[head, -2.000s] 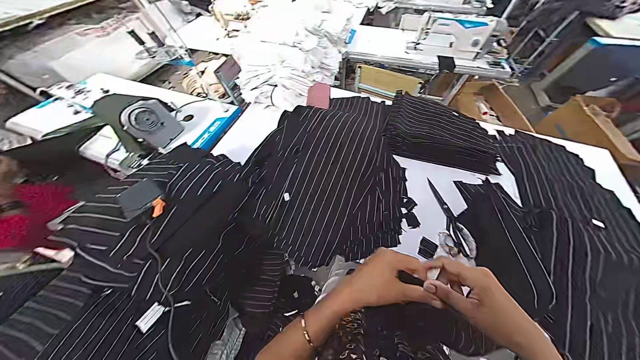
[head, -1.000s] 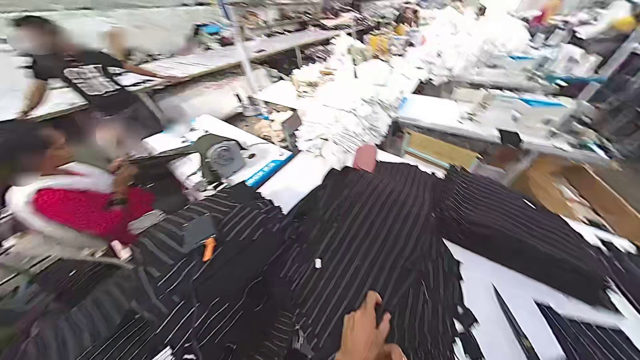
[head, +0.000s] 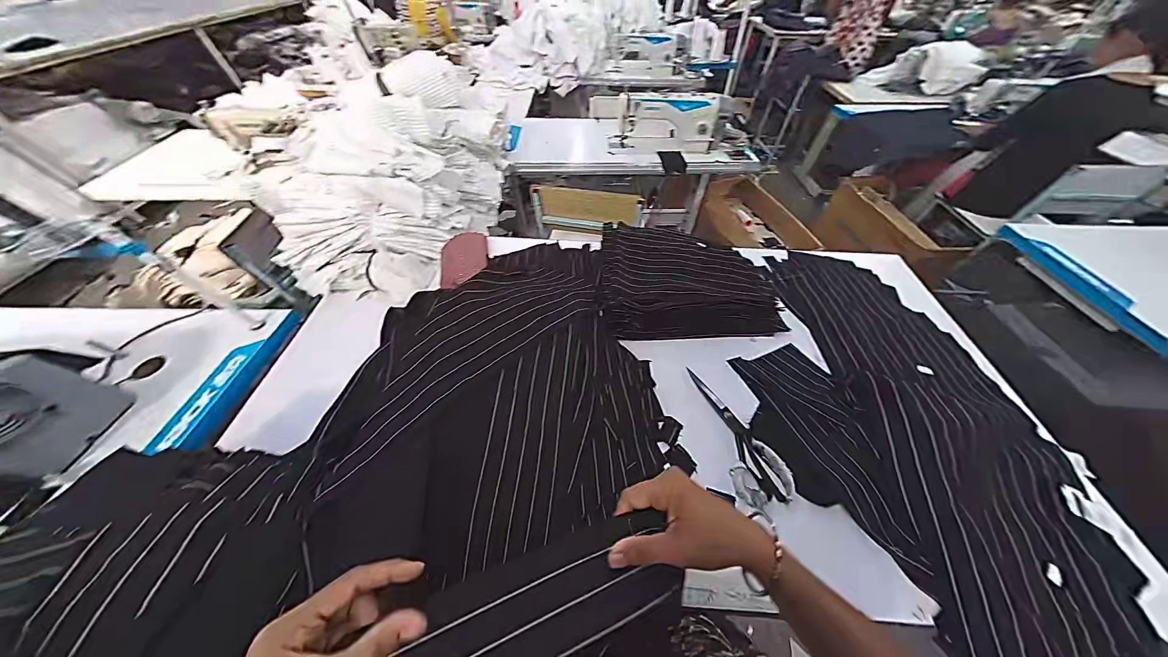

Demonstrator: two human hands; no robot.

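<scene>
My right hand (head: 680, 529) pinches the edge of a black pinstriped fabric piece (head: 547, 593) between thumb and fingers. My left hand (head: 351, 611) is at that piece's left end, thumb and fingers spread; whether it grips the cloth I cannot tell. Behind both hands lies a heap of black pinstriped cut pieces (head: 520, 429). A neat pinstriped stack (head: 689, 287) stands at the far side of the white table. Fabric shears (head: 744, 447) lie on the table just beyond my right wrist, blades pointing away. More pinstriped pieces (head: 931, 456) cover the right side.
A reddish pad (head: 464, 259) sits at the table's far edge. White garments (head: 392, 173) are piled behind it. Sewing machines (head: 675, 119) stand farther back, beside cardboard boxes (head: 876, 228). Another machine table (head: 219, 383) borders the left. A person in black (head: 1068, 137) is at the far right.
A striped fabric piece is now held in front of me; two seconds ago my hands were together beside the shears, around something small. The view has swung left and back right.
</scene>
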